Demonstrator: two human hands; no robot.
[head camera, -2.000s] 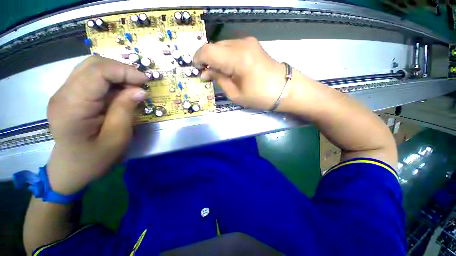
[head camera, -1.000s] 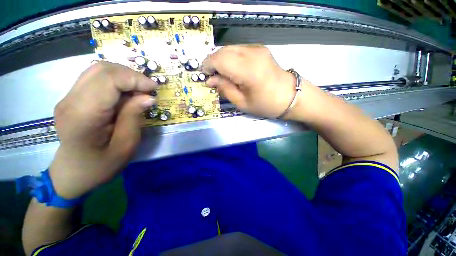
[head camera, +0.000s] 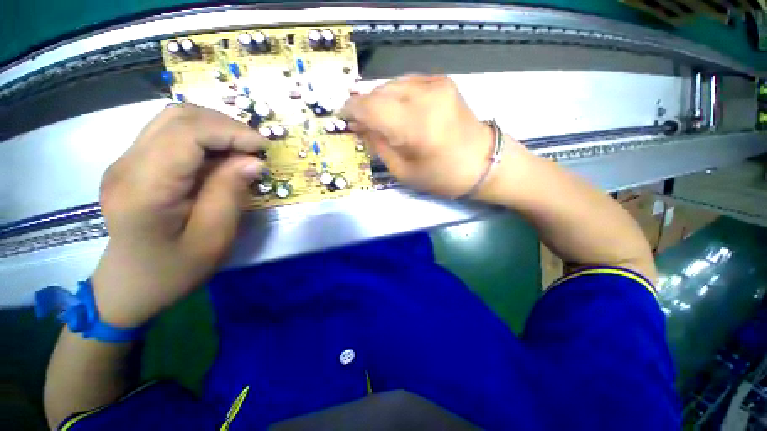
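Observation:
A tan-yellow PCB panel (head camera: 290, 160) lies across the conveyor rails at upper left of centre. Pairs of dark capacitors with pale tops (head camera: 321, 38) and small blue parts (head camera: 315, 147) stand on it. My left hand (head camera: 181, 185) is over the panel's left part, thumb and forefinger bent toward each other near its middle; whether they pinch a small part cannot be told. My right hand (head camera: 416, 135) is at the panel's right edge, fingertips near the capacitors; they are blurred and what they hold is hidden. A blue wrist strap (head camera: 92, 316) is on my left wrist.
The silver near rail (head camera: 362, 220) runs between my body and the panel. The far rail with its chain (head camera: 521, 38) runs behind. A white surface (head camera: 589, 101) shows between the rails. Cardboard boxes (head camera: 647, 220) and green floor are at right, below the conveyor.
The panel appears slightly further right in view than two seconds ago. Both hands have shifted slightly right with it and stay over the same areas of the panel.

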